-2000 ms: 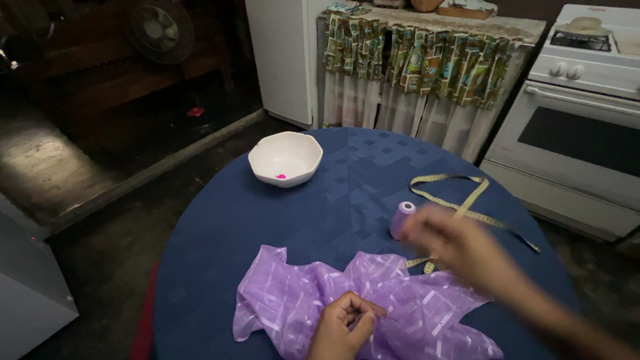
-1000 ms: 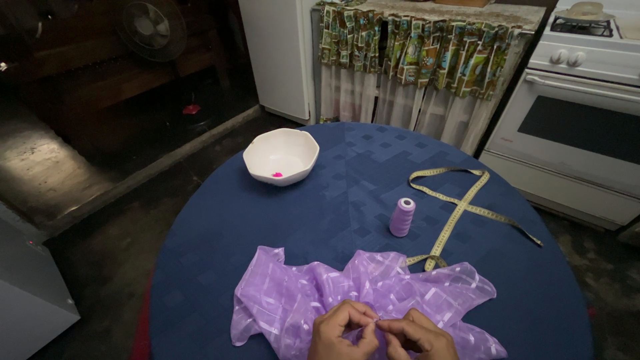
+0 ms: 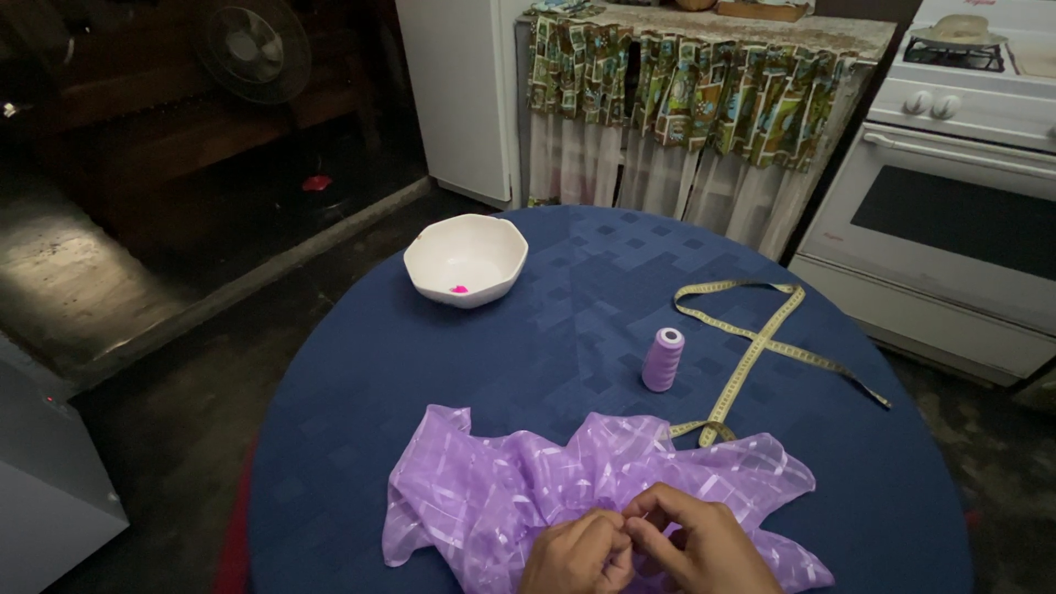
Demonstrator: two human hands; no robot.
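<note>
A sheer purple fabric [image 3: 487,487] with a pale checked pattern lies gathered at the near side of the table. Over its middle, my left hand [image 3: 582,553] pinches at the gathered cloth with bent fingers. My right hand [image 3: 701,536] meets it fingertip to fingertip, thumb and index finger pressed together; whatever is between those tips is too small to tell. A purple cone of thread [image 3: 663,360] stands upright beyond the fabric. To its right, a yellow measuring tape [image 3: 747,363] lies in loops, one end by the cloth.
A white octagonal bowl [image 3: 466,260] with a small bright pink thing inside stands at the back left of the round table with a blue tablecloth [image 3: 355,412]. Past the table are a curtained counter [image 3: 676,99], a white stove [image 3: 949,181] and a fan [image 3: 252,45].
Two seconds ago my right hand was raised, blurred, near the thread cone; it then came down to my left hand over the fabric. The two hands remain together there.
</note>
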